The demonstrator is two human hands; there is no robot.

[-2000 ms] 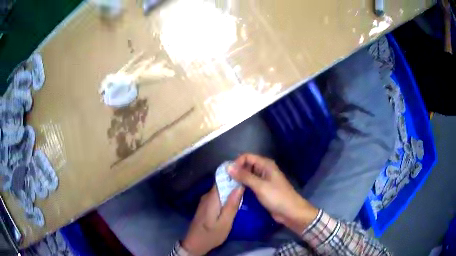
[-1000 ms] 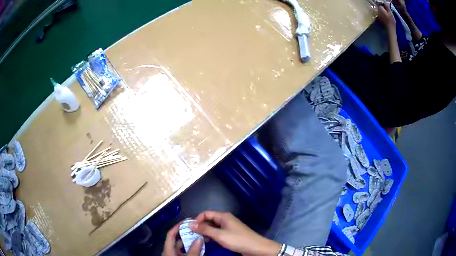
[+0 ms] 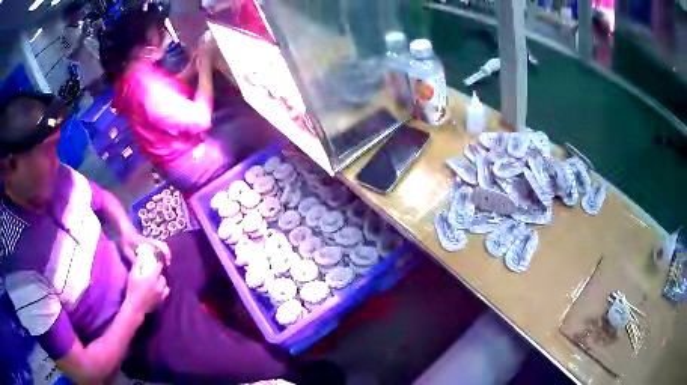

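Observation:
Neither of my hands shows now. On the tan table [image 3: 482,289] before me is a pile of grey-white foot-shaped pieces [image 3: 520,180], overlapping, some with a recessed middle. At the right, a small white dish [image 3: 618,314] sits on the brown cardboard pad [image 3: 595,301], with pale wooden sticks [image 3: 635,331] fanned beside it. A white squeeze bottle [image 3: 663,248] and part of a blue packet [image 3: 676,277] are at the right edge. A black phone [image 3: 394,158] lies left of the pile.
A purple-looking crate [image 3: 252,304] of pale rounded pieces stands left of the table. Two seated people [image 3: 75,225] are beyond it. A glossy clear panel [image 3: 324,83] rises at the table's end, near a drink bottle [image 3: 428,83], a second squeeze bottle [image 3: 475,114] and a post [image 3: 512,68].
The view has swung left. The table's left end, phone, crate and seated people have come into view. My hands, the piece they held and the blue crate at right have left the picture.

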